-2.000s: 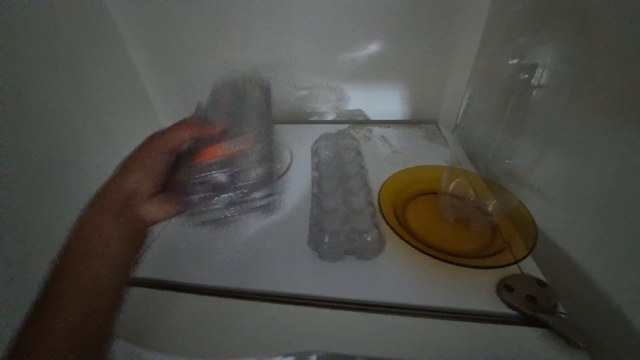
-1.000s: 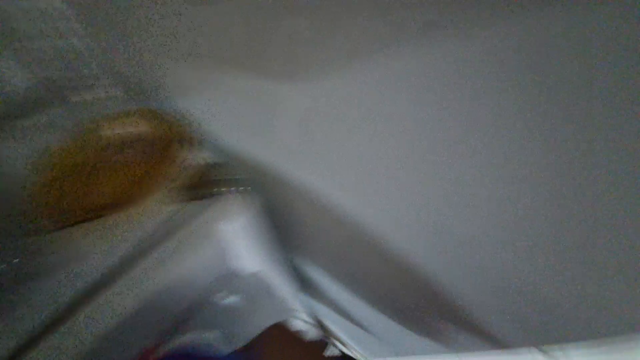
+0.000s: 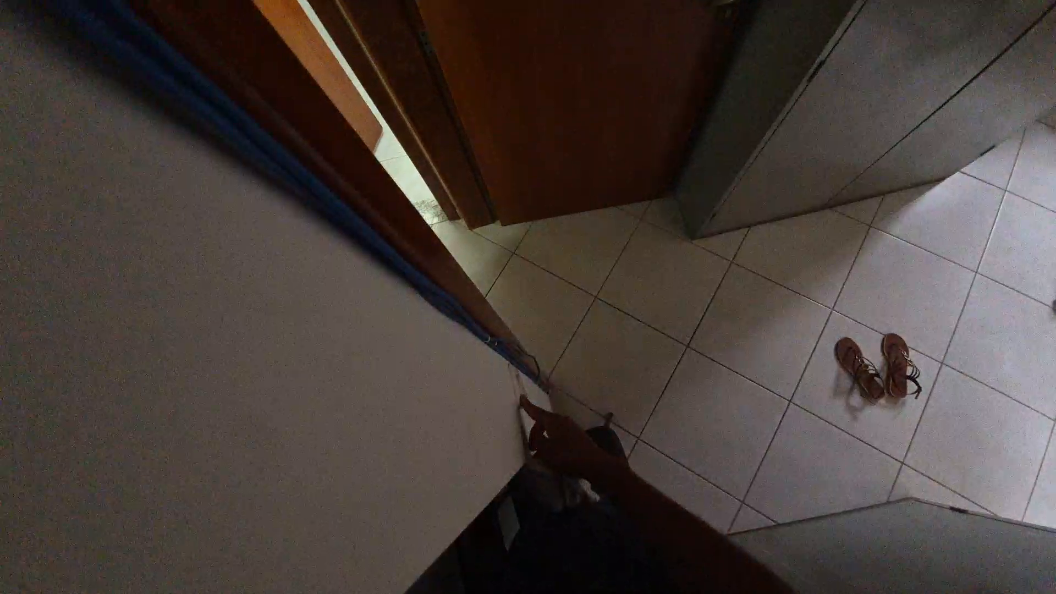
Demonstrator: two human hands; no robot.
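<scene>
My right hand (image 3: 565,445) reaches in from the lower right, its index finger stretched out and the other fingers bent. The fingertip is at the edge of a pale wall-like surface (image 3: 272,330), by a small white plate or panel (image 3: 536,402) that is too dark to name surely. No object shows in this hand. Just above it ends a long blue strip, perhaps cloth or cord (image 3: 330,206), running along a brown wooden frame (image 3: 388,219). My left hand is out of view.
A brown wooden door (image 3: 569,107) stands at the top, beside a grey cabinet (image 3: 792,140). A pair of brown strappy sandals (image 3: 879,367) lies on the pale tiled floor (image 3: 759,330). A grey panel edge (image 3: 899,536) is at the lower right. Dark items lie below my arm.
The view has swung far away from the white shelf with the amber plate and clear egg carton. The hand holding a blurred clear package two seconds ago is out of view.
</scene>
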